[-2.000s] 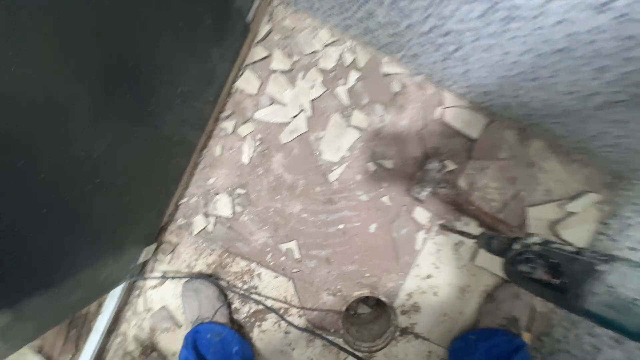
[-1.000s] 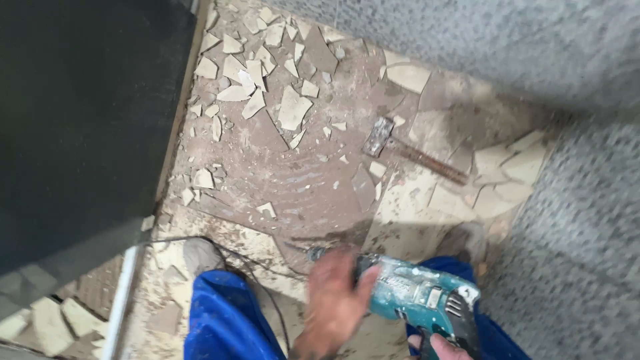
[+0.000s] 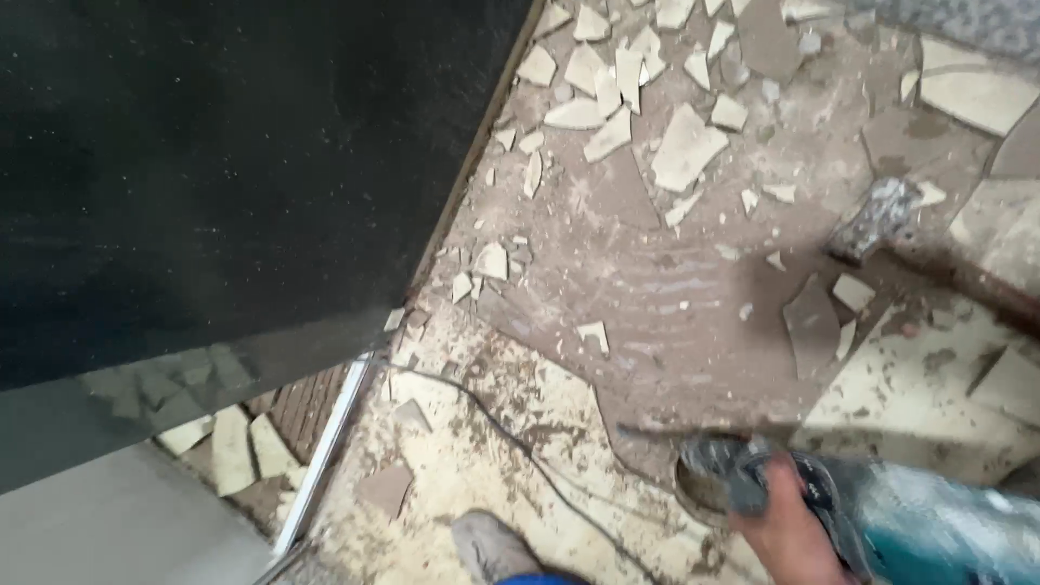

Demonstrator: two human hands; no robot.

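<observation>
My left hand [image 3: 788,520] is closed around the front of a teal rotary hammer drill [image 3: 934,520] at the lower right. The tool lies nearly level across the view, and its thin dark bit [image 3: 650,431] points left over the bared floor. Motion blurs the bit and the chuck. My right hand is not in view. Above the drill, a hammer with a worn metal head [image 3: 877,219] lies on the floor, its handle running off to the right. Broken cream tile pieces [image 3: 686,150] are scattered over the grey-brown floor bed [image 3: 674,325].
A glossy dark panel [image 3: 244,162] stands at the left. A metal strip [image 3: 325,455] edges the floor beside it. A dark cable [image 3: 520,447] crosses the dirty cream tile near my shoe [image 3: 491,544]. Under my left hand is a round floor hole [image 3: 703,487]. A speckled grey surface [image 3: 975,24] borders the top right.
One second ago both hands were at the drill; now only my left hand shows, gripping its front. The drill lies farther right in view. The view has shifted left.
</observation>
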